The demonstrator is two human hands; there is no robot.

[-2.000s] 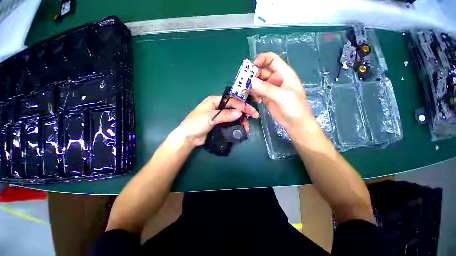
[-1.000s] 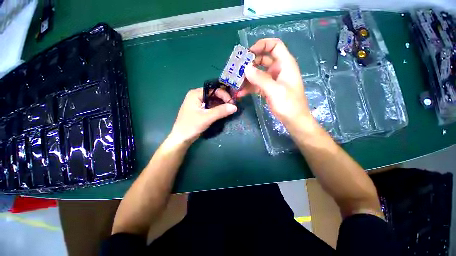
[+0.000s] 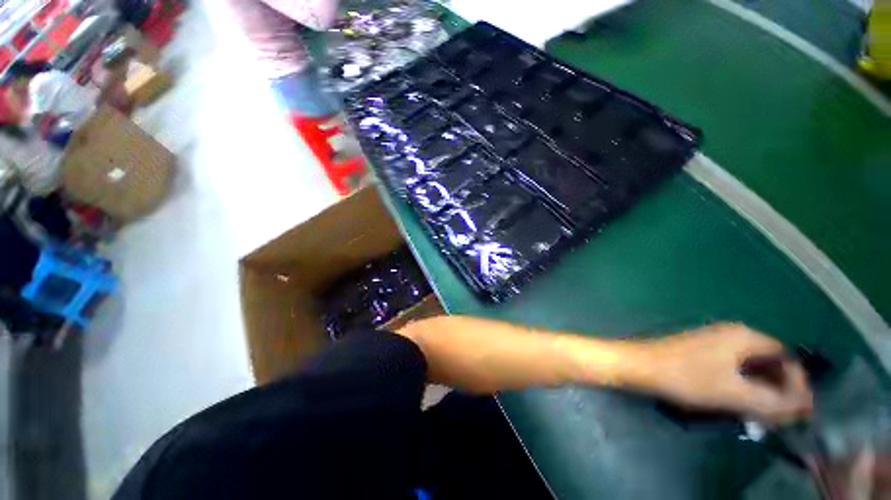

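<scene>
My left hand is at the right of the view, blurred, its fingers curled around a dark object, seemingly the black housing; a dark part shows just past the fingers. Below the hand are a small pale spot and dark strands, too blurred to name. Part of my right hand shows at the bottom right corner, cut off by the edge and blurred; what it holds cannot be told. The circuit board cannot be made out.
The black blister tray lies on the green bench, with a clear tray of parts beyond it. An open cardboard box stands below the bench edge. A blue stool, another box and a person's pink sleeve are at left.
The view has swung left, so the black tray is now central and both hands are at the far right. The floor, boxes and stool have come into view.
</scene>
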